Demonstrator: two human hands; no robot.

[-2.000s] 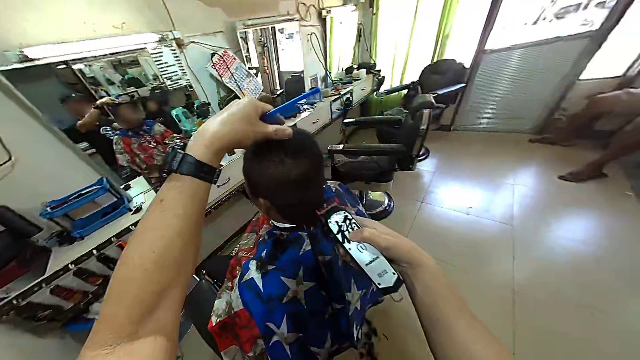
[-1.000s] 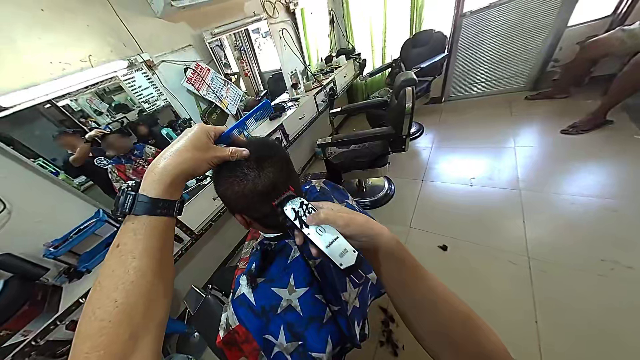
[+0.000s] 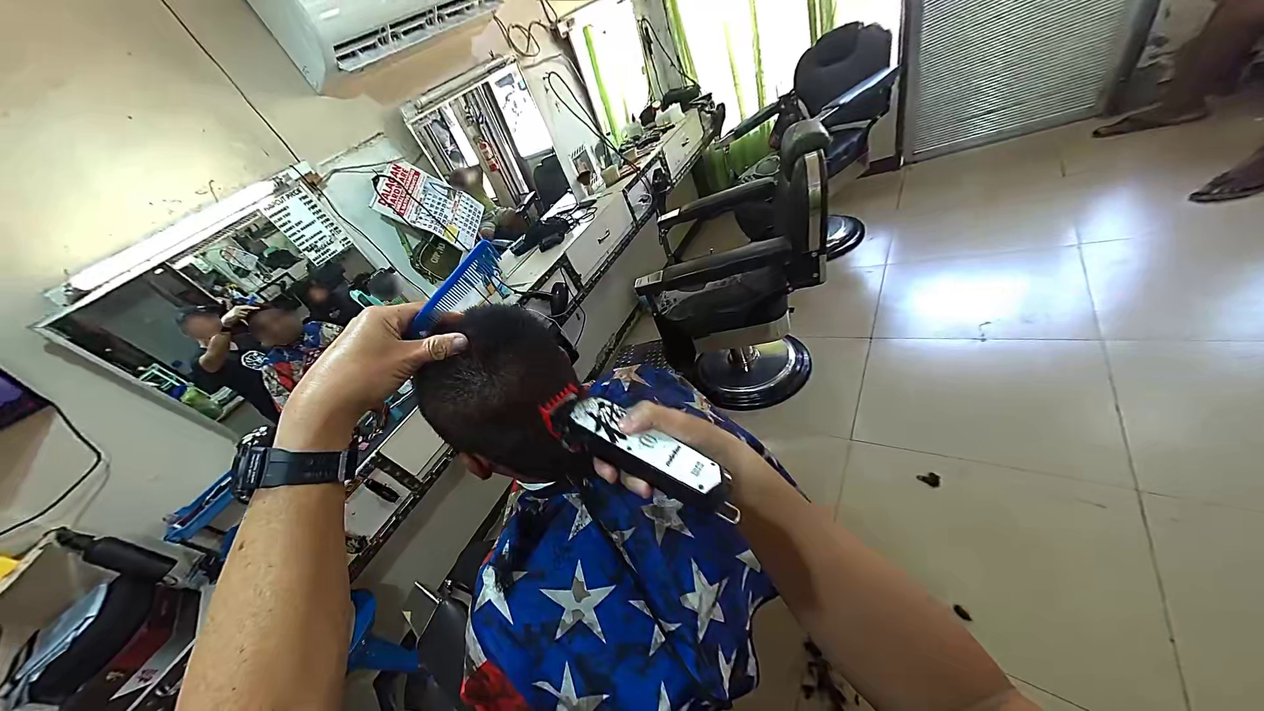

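A seated person's head (image 3: 494, 385) with short dark hair is at the centre, seen from behind. My left hand (image 3: 380, 355), with a black watch on its wrist, rests on the top left of the head and holds a blue comb (image 3: 462, 286), teeth up. My right hand (image 3: 681, 439) grips a white and black hair clipper (image 3: 642, 449); its red guard (image 3: 560, 407) touches the hair at the back of the head. A blue barber's cape (image 3: 592, 573) with white stars and some red covers the person's shoulders, with dark hair clippings on it.
Black barber chairs (image 3: 750, 267) stand beyond the person, beside a long white counter (image 3: 602, 237) with drawers. A wall mirror (image 3: 227, 296) hangs at left. Hair clippings (image 3: 928, 479) lie on the tiled floor (image 3: 987, 395). Another person's feet (image 3: 1165, 118) are at the upper right.
The clipper, lower on the cape two seconds ago, is now higher, with its guard at the hair. My left hand stays at the head with the comb. The view has shifted.
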